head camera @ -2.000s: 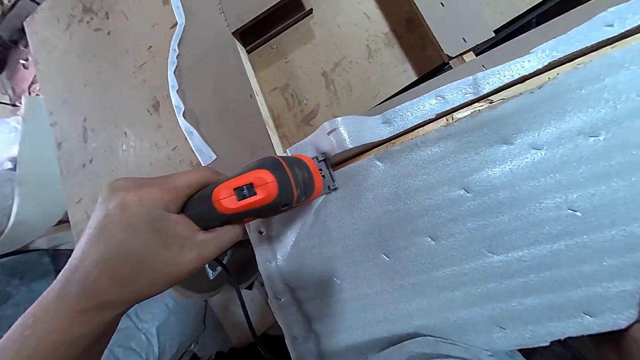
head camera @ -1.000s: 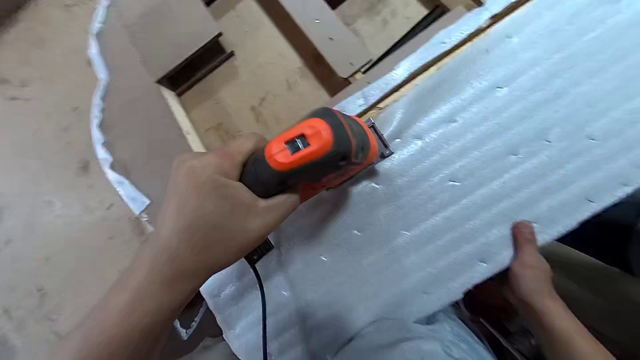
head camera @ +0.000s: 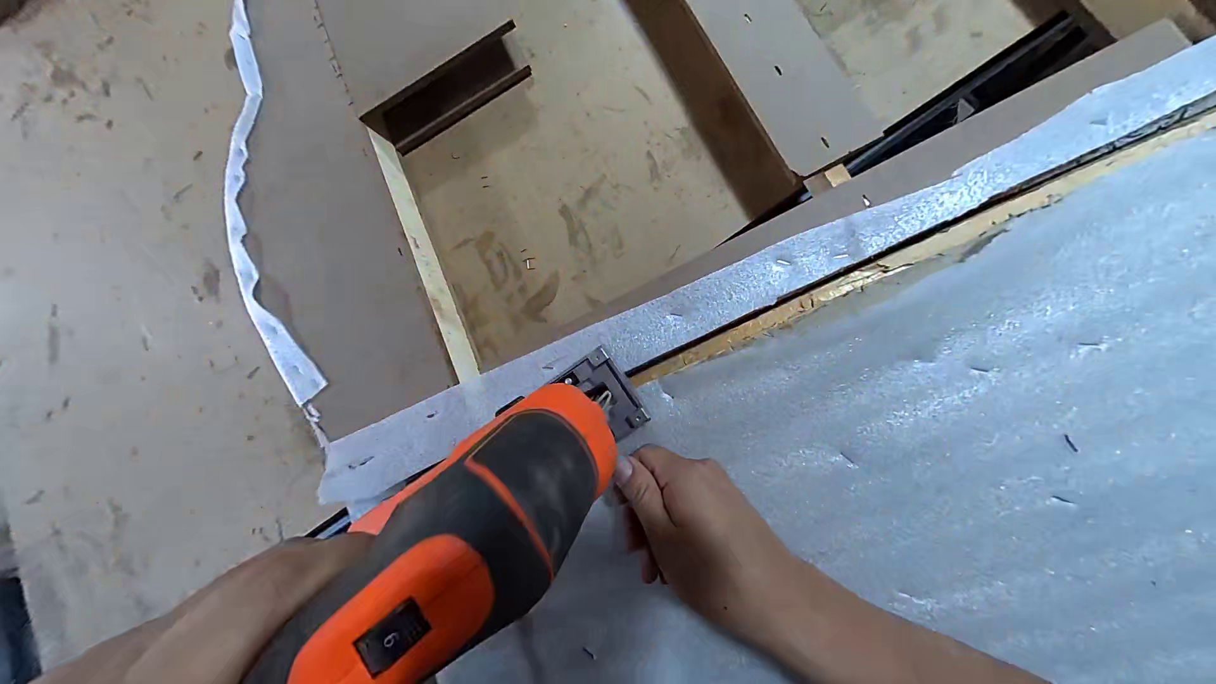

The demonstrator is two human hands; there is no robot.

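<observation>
My left hand (head camera: 237, 598) is wrapped round the body of an orange and black corded jigsaw (head camera: 503, 513), at the lower left. The jigsaw's metal base plate (head camera: 627, 404) sits at the gap between a narrow foam-covered strip (head camera: 722, 294) and a wide panel covered in white foam sheet (head camera: 902, 456). My right hand (head camera: 712, 541) is over the wide panel, just below the base plate, with curled fingers and its thumb beside the tool's front. The tool hides part of those fingers, and whether they pinch anything is unclear. The blade's lower end is hidden.
Brown boards and a wooden frame (head camera: 427, 256) with open bays lie beyond the strip. A torn white foam strip (head camera: 237, 199) runs down the board at left. Staples (head camera: 529, 263) are scattered over the boards and stuck in the foam. A dark metal rail (head camera: 969, 95) lies at upper right.
My right hand has come from the panel's near edge at right to beside the jigsaw's front. My left hand has kept hold of the jigsaw. The view has shifted and moved closer.
</observation>
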